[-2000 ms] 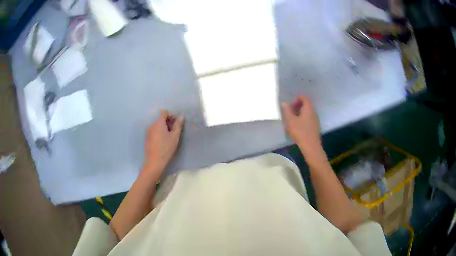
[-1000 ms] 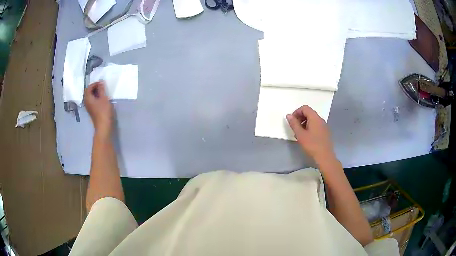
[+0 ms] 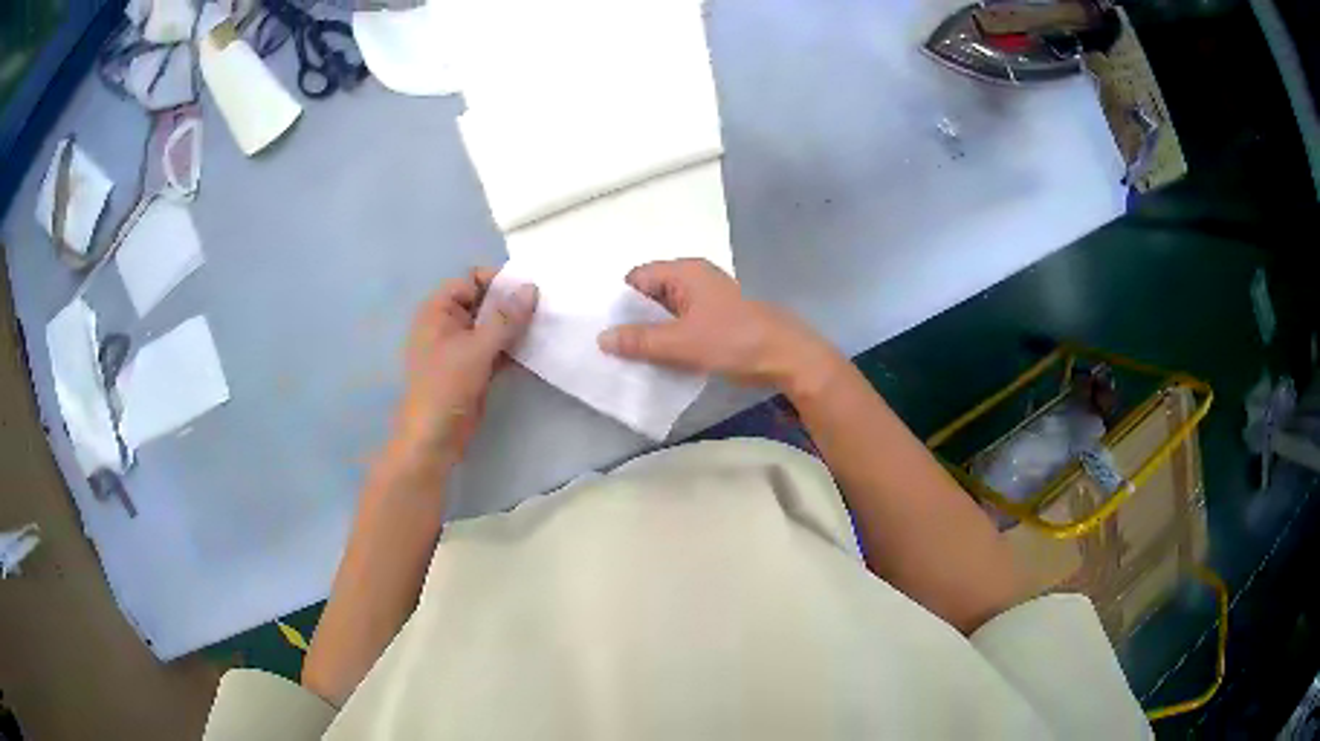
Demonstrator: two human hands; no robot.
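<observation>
A small white interfacing piece [image 3: 620, 379] lies over the near end of the cream-white fabric panel [image 3: 601, 109], tilted, with one corner pointing toward me. My left hand [image 3: 471, 340] pinches its left corner between thumb and fingers. My right hand [image 3: 695, 322] is over its right part, thumb and fingertips apart on the white cloth; whether it grips the piece is hidden. A raised fold crosses the panel above my hands. More white pieces [image 3: 177, 379] lie in stacks at the left of the table.
Black-handled shears [image 3: 322, 61] and a tapered cream template [image 3: 249, 94] lie at the far left. A steam iron [image 3: 1013, 41] stands at the far right. A yellow-framed cart [image 3: 1079, 533] with cardboard is beyond the table [image 3: 348, 217] edge at right.
My left hand has come from the left stacks to the panel's near end, now with a white piece. My right hand has moved onto that piece. The view has turned.
</observation>
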